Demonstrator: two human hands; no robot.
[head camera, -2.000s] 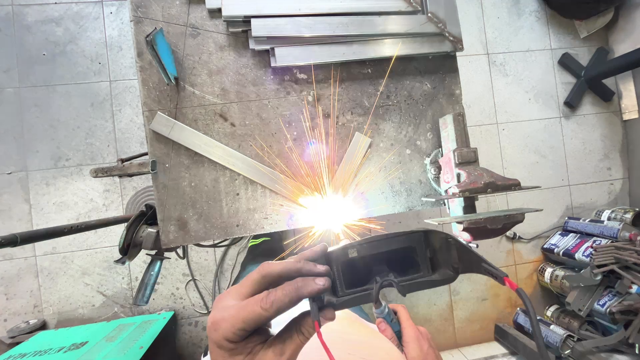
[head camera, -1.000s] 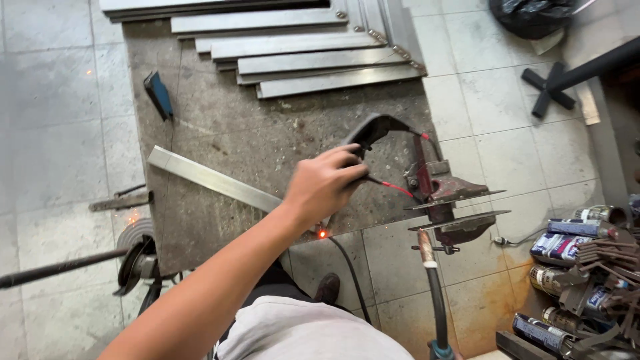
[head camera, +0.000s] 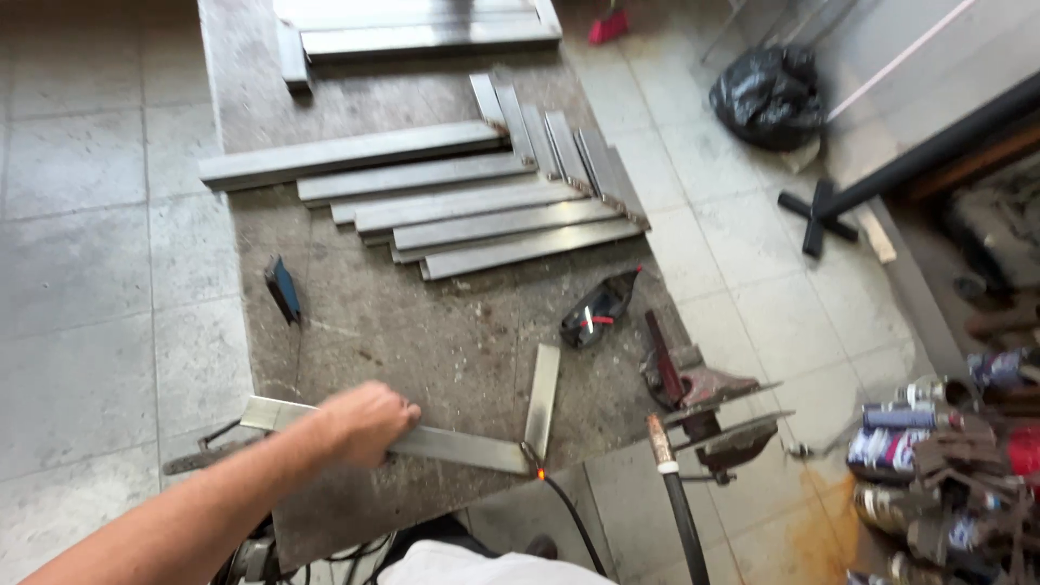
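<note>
My left hand (head camera: 370, 422) grips a long flat metal bar (head camera: 463, 451) near the table's front edge, fingers wrapped over its far side. At the bar's right end a short metal piece (head camera: 543, 398) meets it at an angle, and the joint glows orange (head camera: 541, 474). A welding torch (head camera: 662, 445) with a copper-coloured nozzle and black cable points upward at the right of the table. My right hand is out of view. Dark welding goggles (head camera: 600, 313) with red parts lie on the table beyond the joint.
Angled metal frames (head camera: 504, 219) lie stacked on the worktable (head camera: 390, 325). A blue-sided tool (head camera: 282, 290) lies at left. A bench vise (head camera: 707, 390) sticks out from the right edge. Cans (head camera: 886, 447) and scrap metal lie lower right; a black bag (head camera: 768, 97) is on the floor.
The bright arc and sparks are gone. My left hand has let go of the goggles, now on the table, and has taken hold of the long bar. The view has shifted to show more of the table.
</note>
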